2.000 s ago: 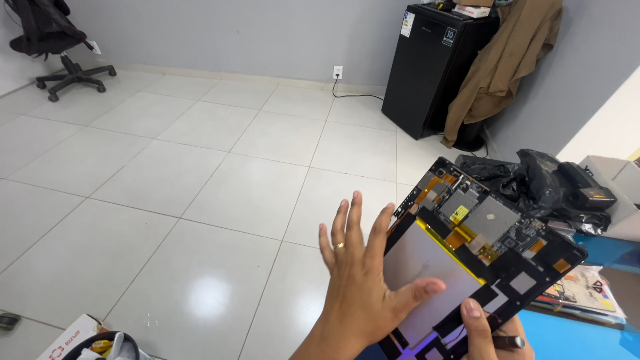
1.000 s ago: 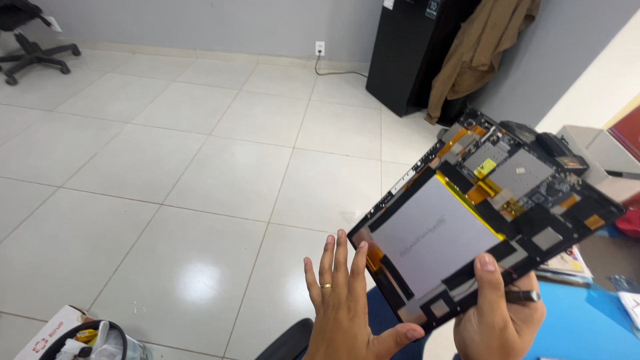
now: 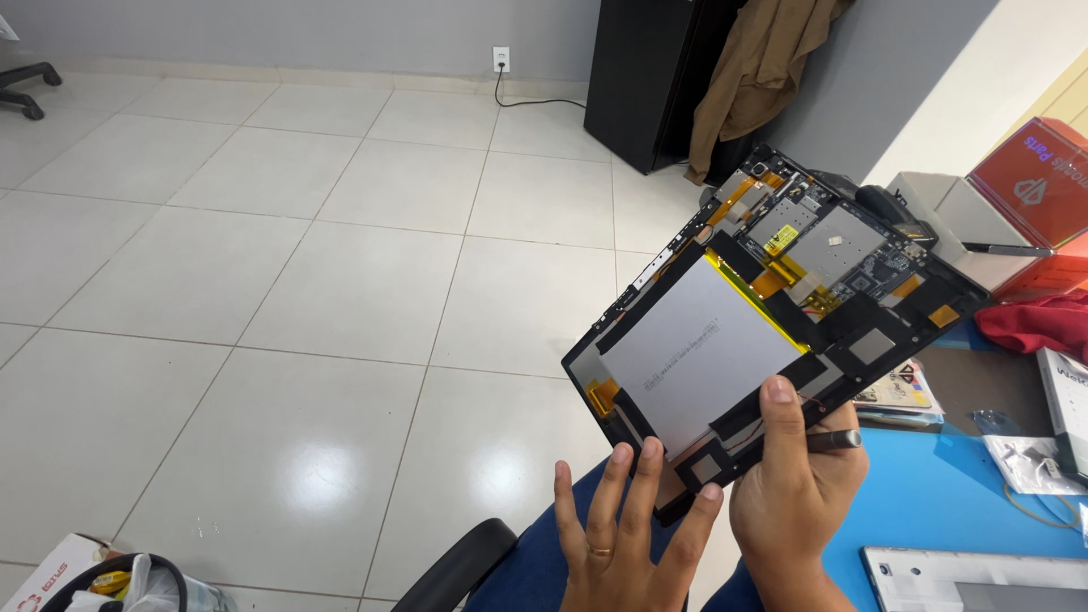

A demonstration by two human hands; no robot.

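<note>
An opened tablet (image 3: 765, 331) is tilted in the air, its inside facing me. Its battery pack (image 3: 701, 344) is a flat grey-white slab with yellow tape along one edge, and the circuit board (image 3: 837, 242) lies above it. My right hand (image 3: 795, 484) grips the tablet's lower right edge, thumb on the front; a dark pen-like tool (image 3: 835, 440) sticks out between its fingers. My left hand (image 3: 633, 535), a ring on one finger, is spread at the tablet's lower corner; whether its fingertips touch cannot be told.
A blue work mat (image 3: 909, 484) at right bears a white and black tablet cover (image 3: 977, 578) and a small plastic bag (image 3: 1024, 463). Red cloth (image 3: 1037, 323) and boxes (image 3: 1041, 183) stand behind. A chair armrest (image 3: 463, 561), a waste bin (image 3: 127, 586) and a black mini fridge (image 3: 642, 85) are also in view.
My left hand has moved from in front of the battery down to the tablet's lower corner. My right hand still holds the tablet. The view has shifted.
</note>
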